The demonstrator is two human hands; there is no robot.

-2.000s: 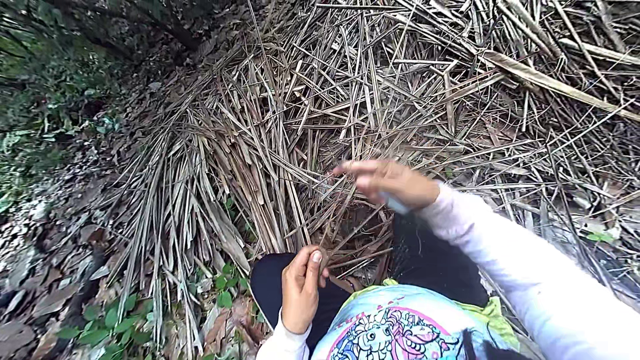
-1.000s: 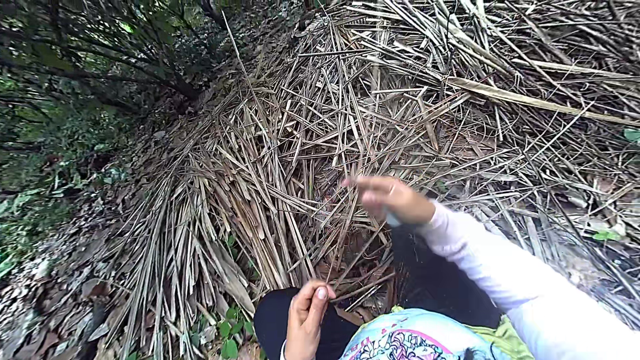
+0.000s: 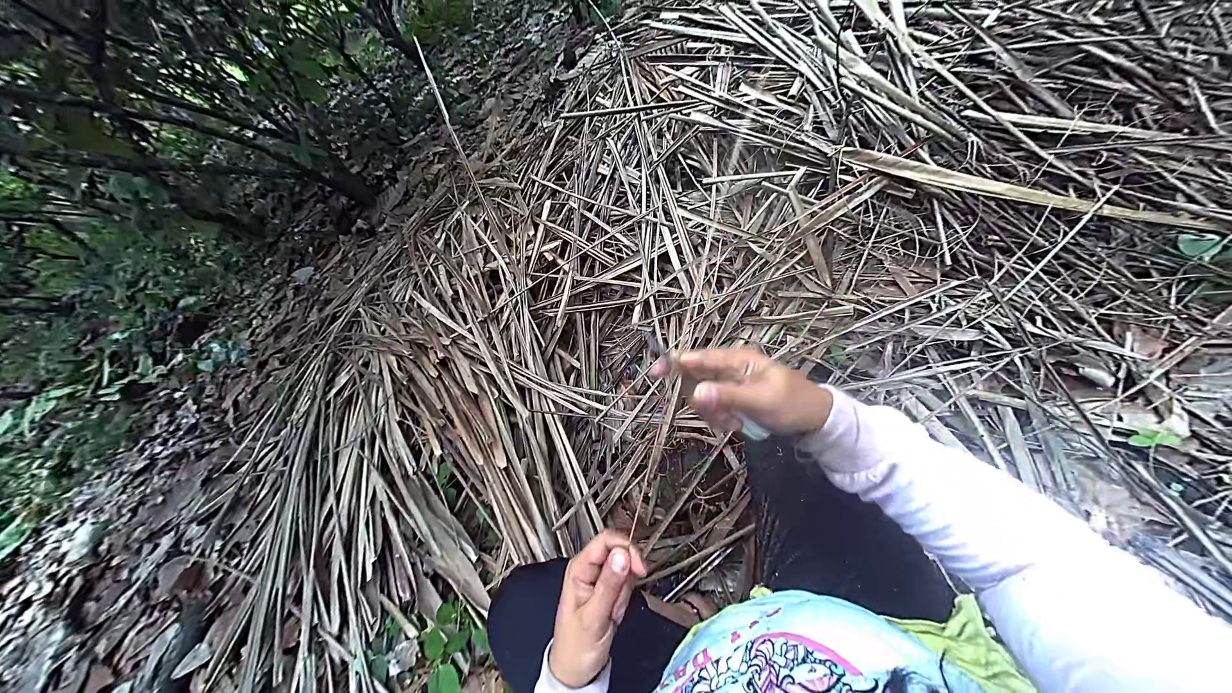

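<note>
My left hand, at the bottom centre above my dark-clothed knee, pinches the end of a thin brown strip between thumb and forefinger. Up and to the right, my right hand holds a small tool with a pale handle; a thin grey tip, perhaps a blade, shows beyond its fingers. Motion blurs these fingers, and the strip's course between the hands is hard to follow. Under and beyond both hands lie dry leaf strips and stalks.
A bundle of long dry strips fans out at the left. More stalks, with one broad pale strip, cover the ground at the upper right. Green shrubs stand at the upper left, and small green plants grow by my knee.
My view has shifted slightly. My right hand keeps hovering over the dry stalks, its fingers somewhat changed in pose, while my left hand stays pinched near my knee.
</note>
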